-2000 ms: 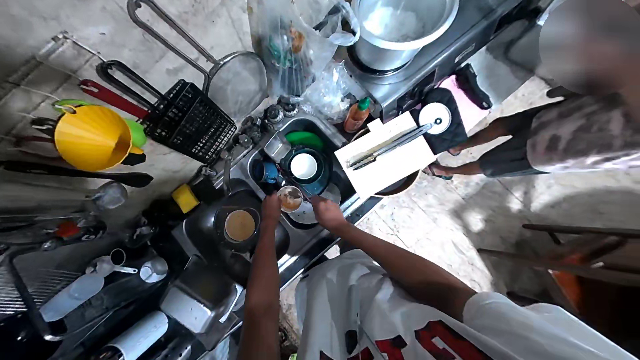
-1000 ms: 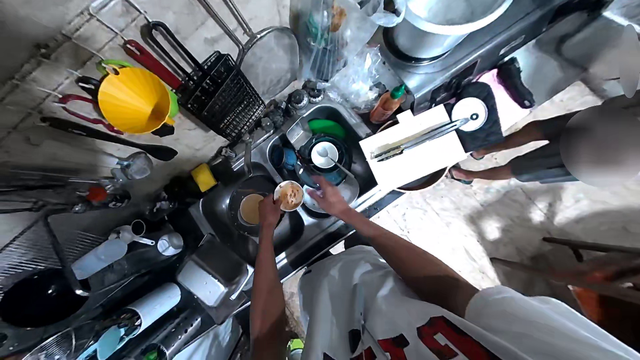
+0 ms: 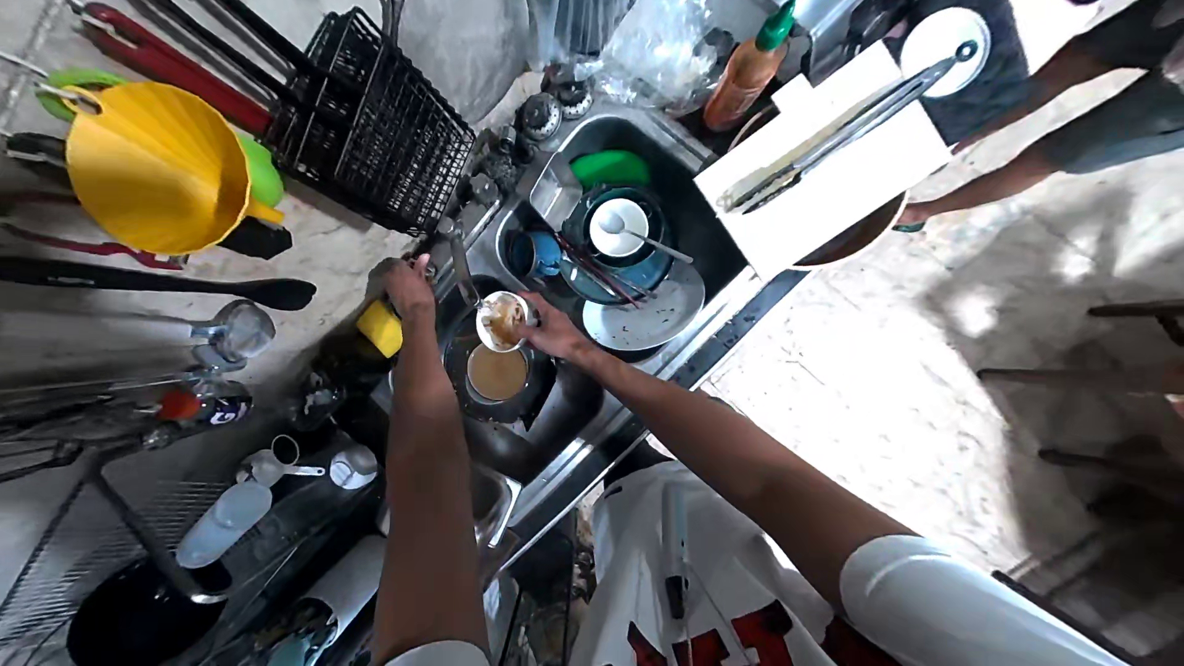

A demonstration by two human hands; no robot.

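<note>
My right hand grips a small white bowl with brown residue, held beneath the faucet spout over the left sink basin. My left hand is at the faucet's base by the wall; its fingers are partly hidden. Below the bowl, a dark pan holds a container of cloudy brown liquid. In the other basin lie a white bowl with a spoon, a blue mug, a green item and a large pale plate.
A white board with tongs lies right of the sink, near a sauce bottle. A yellow sponge sits left of the basin. A yellow funnel and black wire basket hang on the wall. Another person's legs are at the right.
My left hand has left the small bowl and moved to the faucet. My right hand, apart from the bowl a second ago, now holds it. The view has moved closer to the sink.
</note>
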